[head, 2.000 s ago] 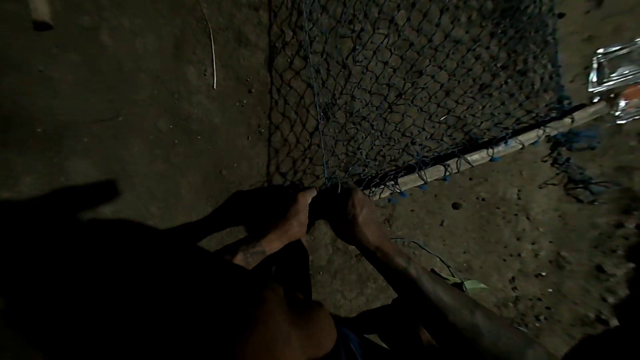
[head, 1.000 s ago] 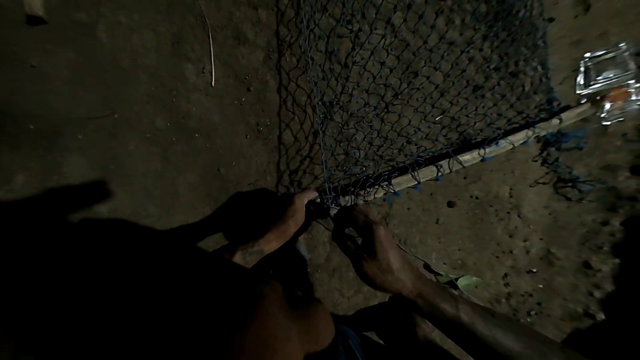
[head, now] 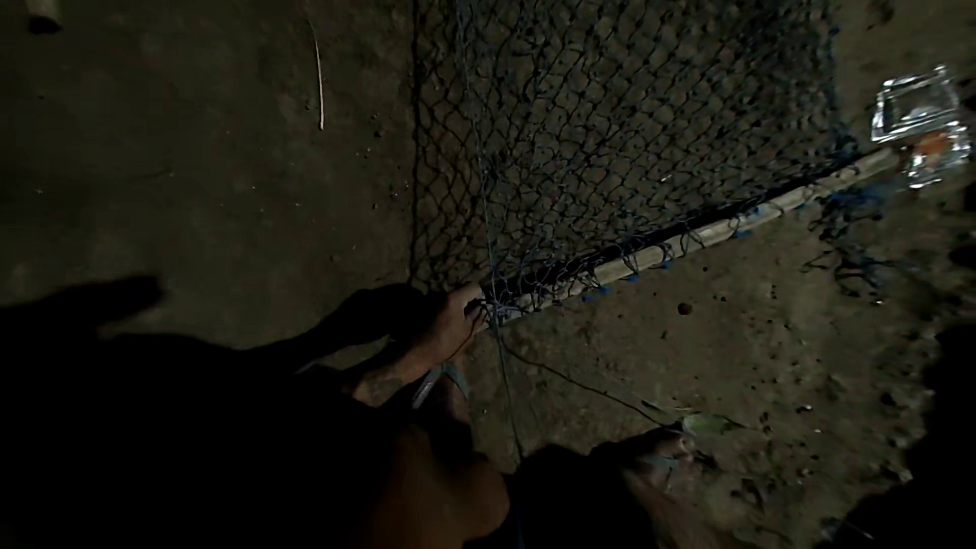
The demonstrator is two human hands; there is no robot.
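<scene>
My left hand (head: 455, 324) is closed around the near end of a pale wooden pole (head: 717, 232). Loops of a dark cord net (head: 625, 114) run along the pole, with small bits of blue cord on it, and the net spreads over the ground beyond. A thin cord (head: 501, 366) passes down from the net beside my left fingers toward my knees. My right hand cannot be made out; the lower part of the view is very dark.
Clear plastic containers (head: 915, 107), one with something orange, lie by the pole's far end. Tangled blue cord (head: 850, 229) hangs there. My sandalled foot (head: 671, 457) is near a green leaf (head: 705, 425). A thin stick (head: 319, 84) lies on the dirt at upper left.
My right hand, earlier beside my left at the pole's end, has left that spot and is out of sight. The thin cord now shows running down toward my knees. My left hand remains at the pole.
</scene>
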